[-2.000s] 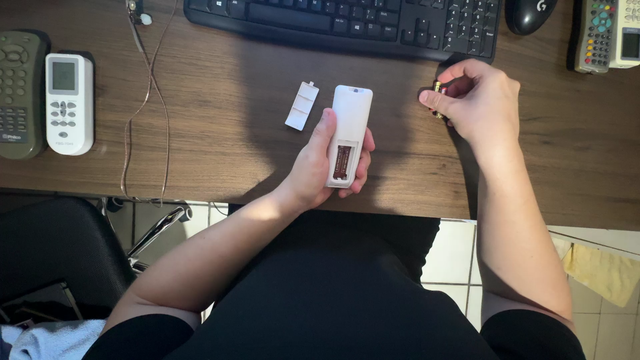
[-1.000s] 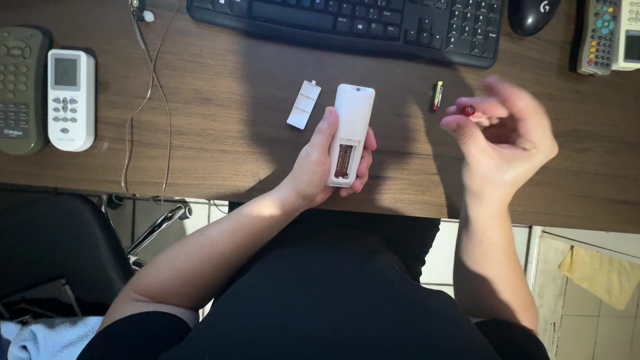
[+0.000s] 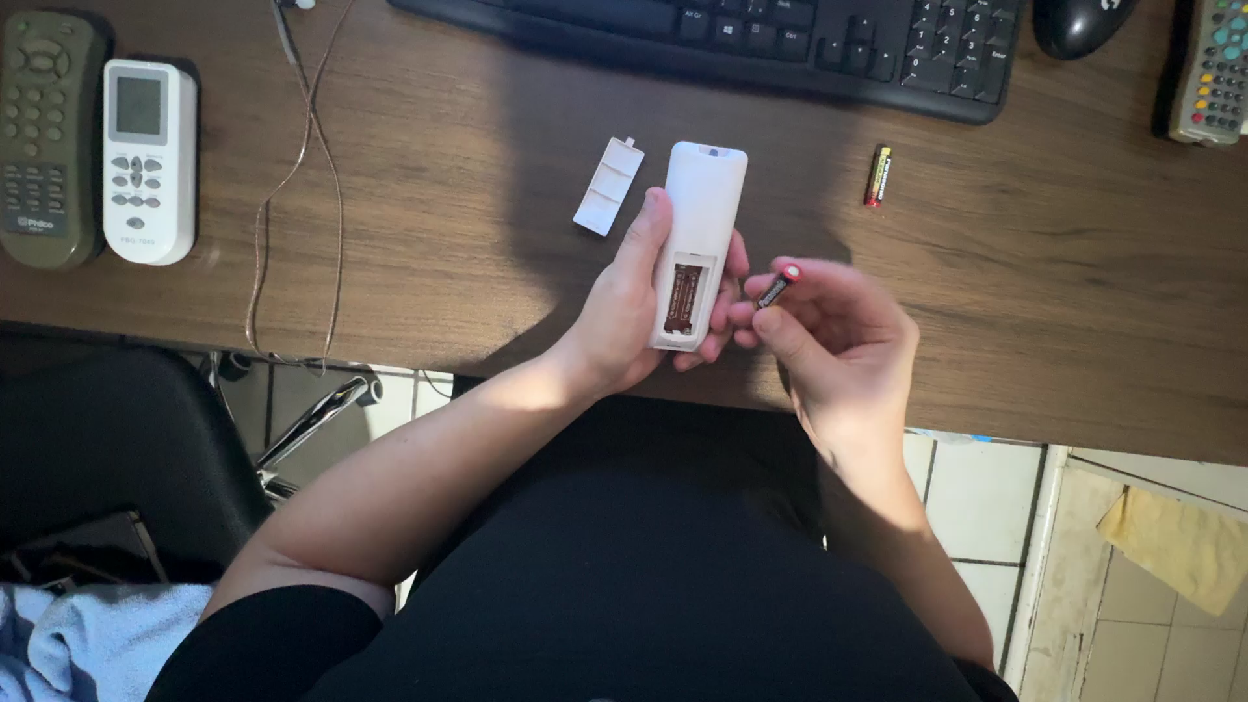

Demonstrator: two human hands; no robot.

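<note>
My left hand (image 3: 629, 297) holds a white remote control (image 3: 707, 200), its back facing up and its battery compartment (image 3: 685, 297) uncovered near the lower end. Dark brown shows inside the compartment; no battery is seen in it. Between the thumb and fingers of my right hand (image 3: 843, 336) is a small dark battery (image 3: 778, 287) with a red end, tilted, just right of the remote. A second battery (image 3: 878, 176), yellow, black and red, lies on the wooden desk above my right hand. Left of the remote's top rests the white battery cover (image 3: 609, 186), its ribbed inner side up.
A black keyboard (image 3: 760, 44) and a mouse (image 3: 1080, 21) are at the far edge of view. Two remotes, one olive (image 3: 47, 146) and one white with a screen (image 3: 148, 166), lie at left beside a thin cable (image 3: 312, 117). Another remote (image 3: 1212, 78) is at far right. A black chair (image 3: 117, 429) stands below left.
My right hand was at the yellow battery two seconds ago, then right of it holding a red-ended battery. It has moved left and down to beside the remote. My left hand has stayed in place.
</note>
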